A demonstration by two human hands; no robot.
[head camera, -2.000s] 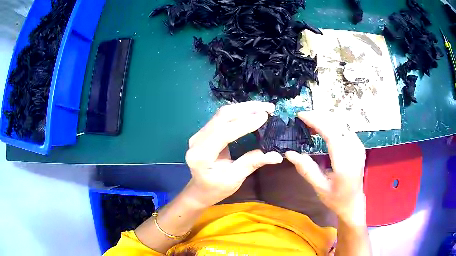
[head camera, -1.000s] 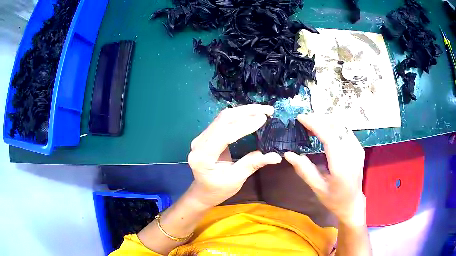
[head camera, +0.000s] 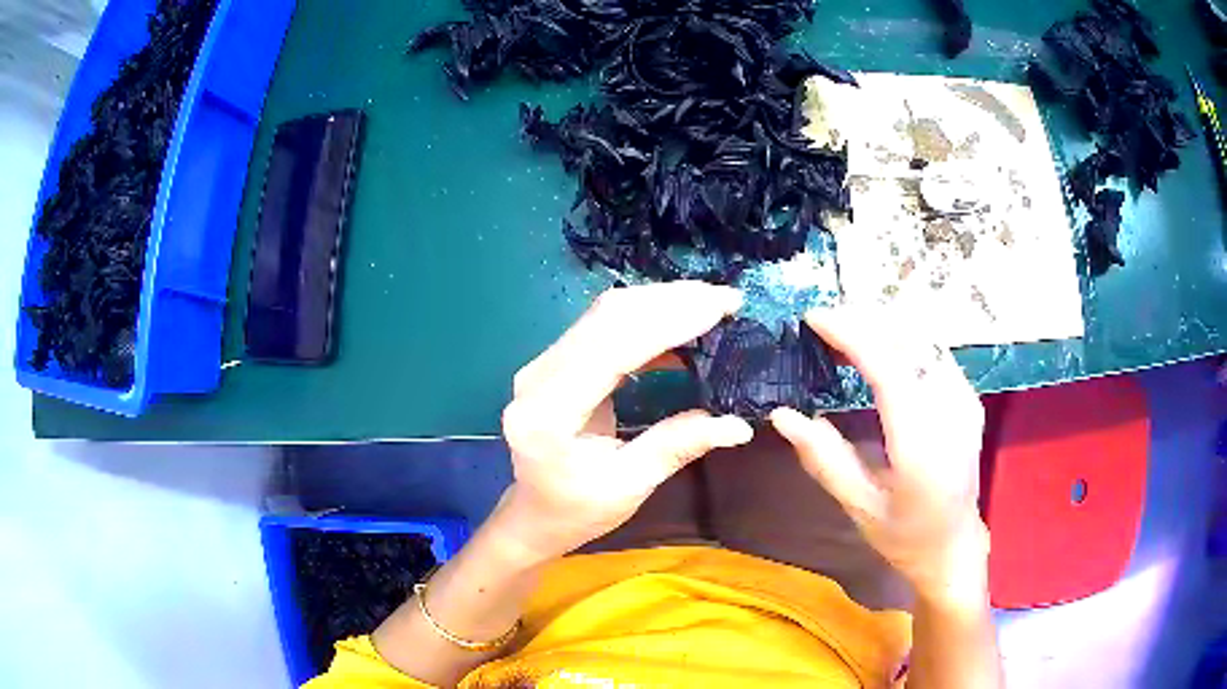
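Observation:
A folded black piece (head camera: 767, 368) with a ribbed face and pointed upper tips is held at the table's front edge. My left hand (head camera: 606, 417) grips its left side between thumb and fingers. My right hand (head camera: 895, 438) grips its right side the same way. The fingertips cover its side edges. A large heap of loose black pieces (head camera: 686, 135) lies just beyond my hands. The stained glue board (head camera: 996, 269) lies to the right of the heap, with a small pale round dish (head camera: 950, 193) on it.
A blue bin (head camera: 189, 269) of black pieces and a dark flat case (head camera: 299, 242) are at left. A smaller black cluster (head camera: 1110, 101) and a yellow-black cutter (head camera: 1210, 115) are at right. A lower blue bin (head camera: 280, 565) and red stool (head camera: 1063, 525) are below table height.
The hands and the held black piece stay almost the same. The view has shifted slightly, so the left bin and the case sit a little further right in the picture.

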